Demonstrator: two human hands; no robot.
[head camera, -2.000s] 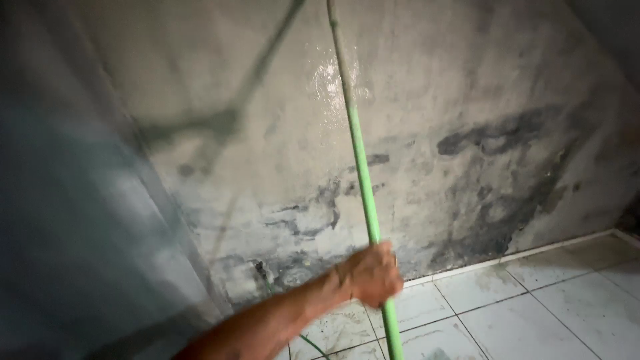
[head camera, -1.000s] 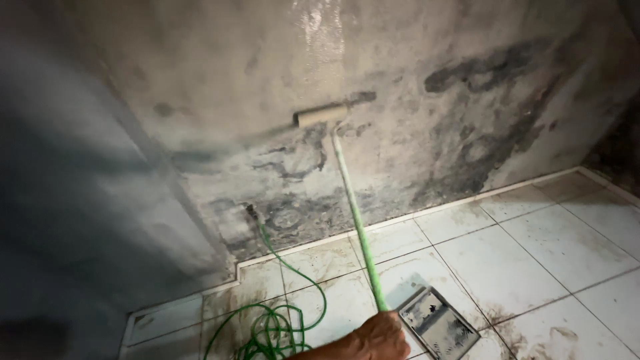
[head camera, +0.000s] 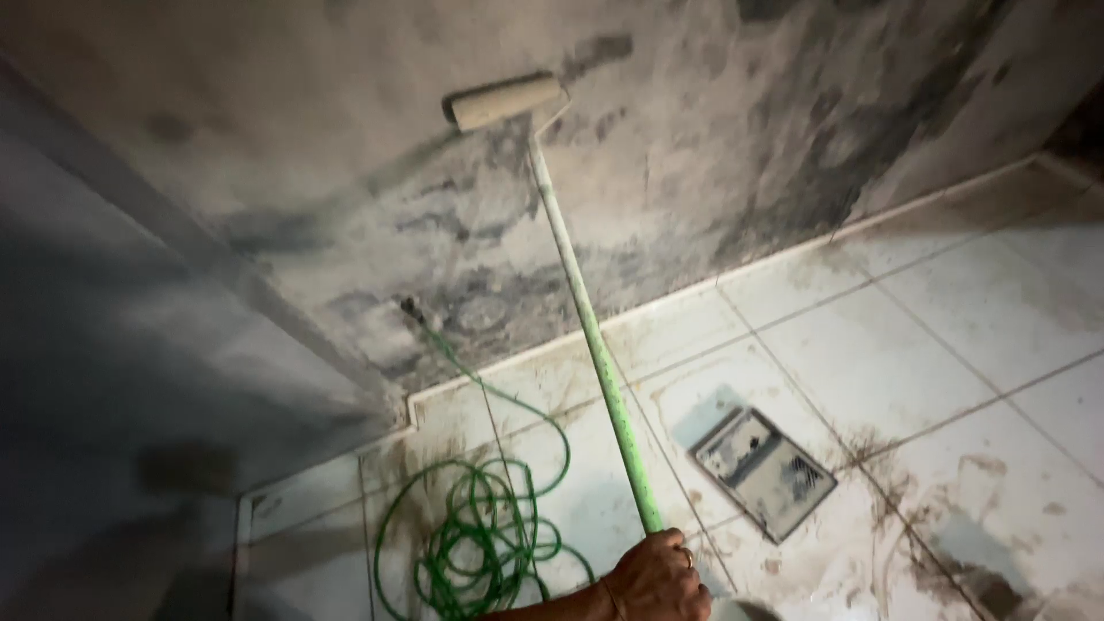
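A paint roller (head camera: 504, 102) with a pale sleeve lies against the stained wall, its wire frame bending round the right end to a long pole (head camera: 595, 332). The pole is whitish near the roller and light green lower down. My left hand (head camera: 662, 576), with a ring on one finger, is closed around the pole's lower part at the bottom edge of the view. The pole's end below the hand is hidden. My right hand is out of view. To the right of the pole, a paint tray (head camera: 766, 474) with pale and dark smears sits on the tiles.
A green cable (head camera: 483, 535) lies coiled on the floor, one end running up to the wall (head camera: 483, 233). A wall corner stands at the left. White floor tiles (head camera: 931, 336) with brown smears meet a pale baseboard strip (head camera: 776, 256). A pale object shows partly at the bottom edge.
The roller, out of view at first, has come down the wall into sight. My left hand still grips the pole. The view has tilted down, showing the cable and tray.
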